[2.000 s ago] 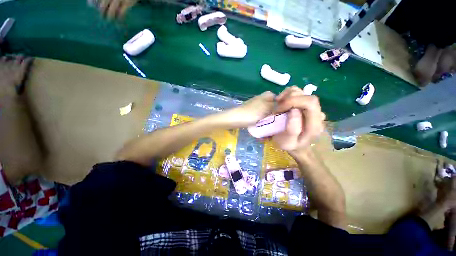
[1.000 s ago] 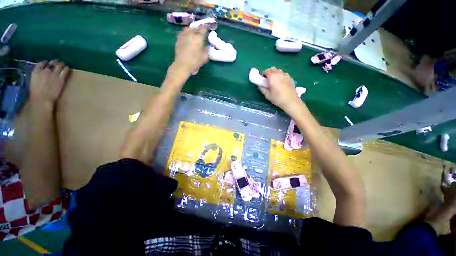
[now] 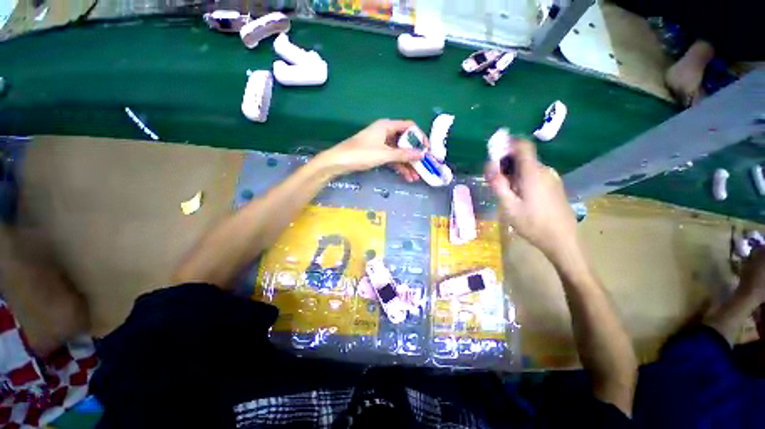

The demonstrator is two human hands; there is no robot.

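My left hand (image 3: 387, 151) holds an open white shell with a dark blue inside (image 3: 432, 168) above the mat's back edge. My right hand (image 3: 527, 186) is raised to the right of it, blurred, with a small pale part (image 3: 499, 144) at its fingertips. Pink part-built units with black windows lie on the mat: one (image 3: 387, 292) in the middle and one (image 3: 467, 286) to its right. A pink piece (image 3: 461, 215) lies behind them, no dark window showing. A white curved shell (image 3: 440, 136) is on the belt beside the held shell.
The green conveyor belt (image 3: 193, 80) runs beyond the mat (image 3: 252, 180), carrying several white shells (image 3: 300, 70) and pink units (image 3: 489, 62). A grey metal post (image 3: 663, 138) slants in from the right. Other people's arms (image 3: 38, 281) show at left and right. A yellow scrap (image 3: 192, 203) lies on the cardboard.
Both hands have come back from the belt. My left hand now holds an open shell; my right hand has lifted a small pale part. Things on the belt appear further left.
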